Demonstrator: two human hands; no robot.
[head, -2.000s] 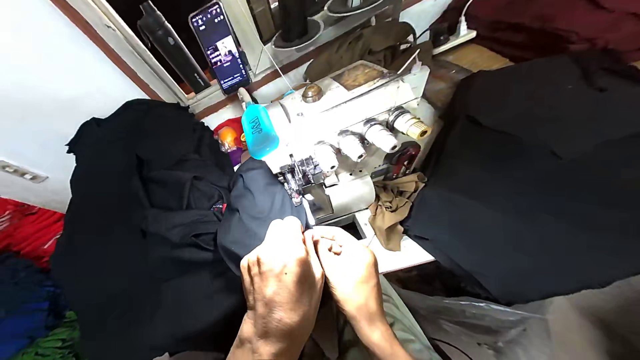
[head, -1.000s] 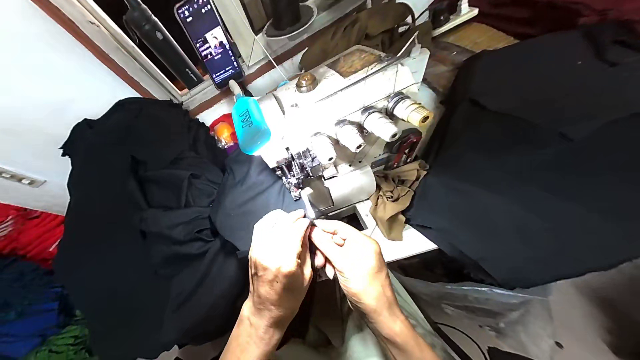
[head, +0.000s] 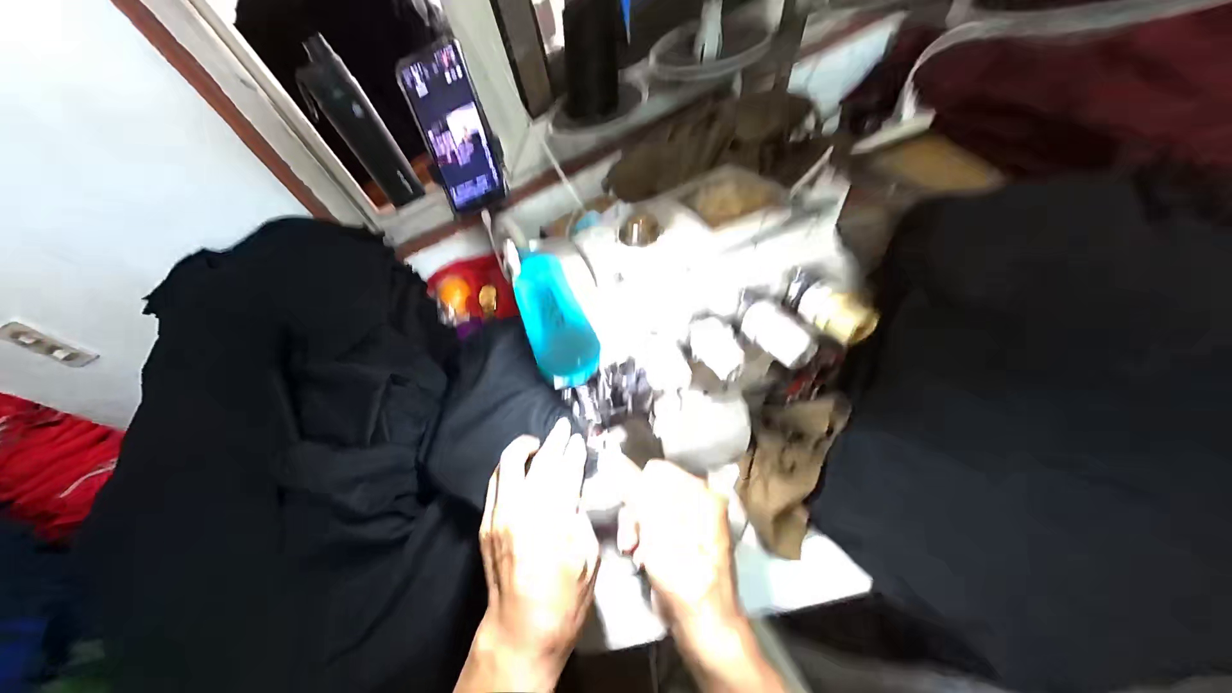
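Note:
A white overlock sewing machine [head: 674, 260] with several tension knobs stands in the middle under bright light. Dark fabric [head: 496, 409] lies at its left by the needle area. My left hand [head: 539, 534] rests on the edge of that fabric, fingers pointing toward the needle area. Just to its right, my right hand [head: 679, 534] is curled with bent fingers in front of the machine's pale rounded cover [head: 703, 428]; whether it holds anything is blurred. A turquoise plastic piece [head: 556, 318] sits on the machine's left.
A heap of black cloth [head: 289, 423] lies left, and more black cloth [head: 1039, 414] lies right. A brown cloth scrap [head: 794, 472] hangs beside the white table edge [head: 818, 577]. A phone [head: 452, 125] stands behind. Red fabric [head: 53, 462] is at far left.
My hands, together in front of the machine one second ago, have moved apart. The left hand now lies flatter on the dark fabric by the needle area.

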